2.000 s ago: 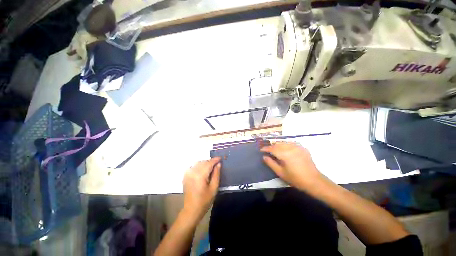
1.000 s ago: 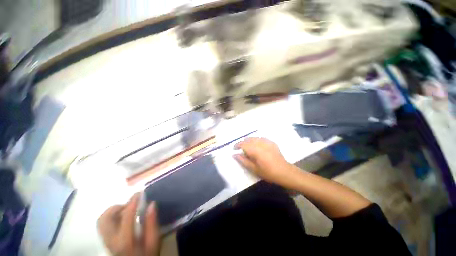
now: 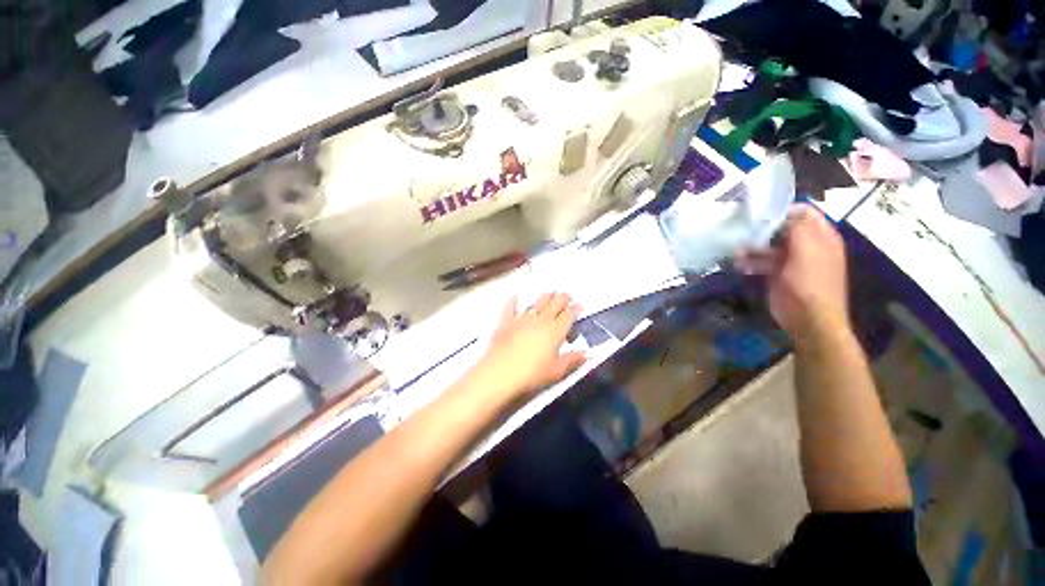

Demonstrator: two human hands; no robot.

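My left hand (image 3: 533, 341) lies palm down with its fingers spread on white and dark cut pieces (image 3: 625, 266) in front of the machine arm. It grips nothing that I can see. My right hand (image 3: 806, 275) is raised off the table's right end, with its fingers closed on a pale, blurred piece (image 3: 733, 220). A dark fabric piece (image 3: 304, 486) lies on the template (image 3: 235, 418) at the lower left, partly hidden by my left forearm. The template has a dark-edged slot and a brown strip.
The cream sewing machine (image 3: 458, 172) stands across the middle. A red-handled tool (image 3: 484, 271) lies under its arm. Grey-blue pieces (image 3: 52, 418) lie at the far left. Fabric heaps (image 3: 882, 103), including green and pink scraps, are at the upper right. More dark pieces lie behind the machine.
The view has turned right. My left hand has left the dark piece and moved right to the cut pieces. My right hand has moved far right, lifted, and taken hold of a pale piece.
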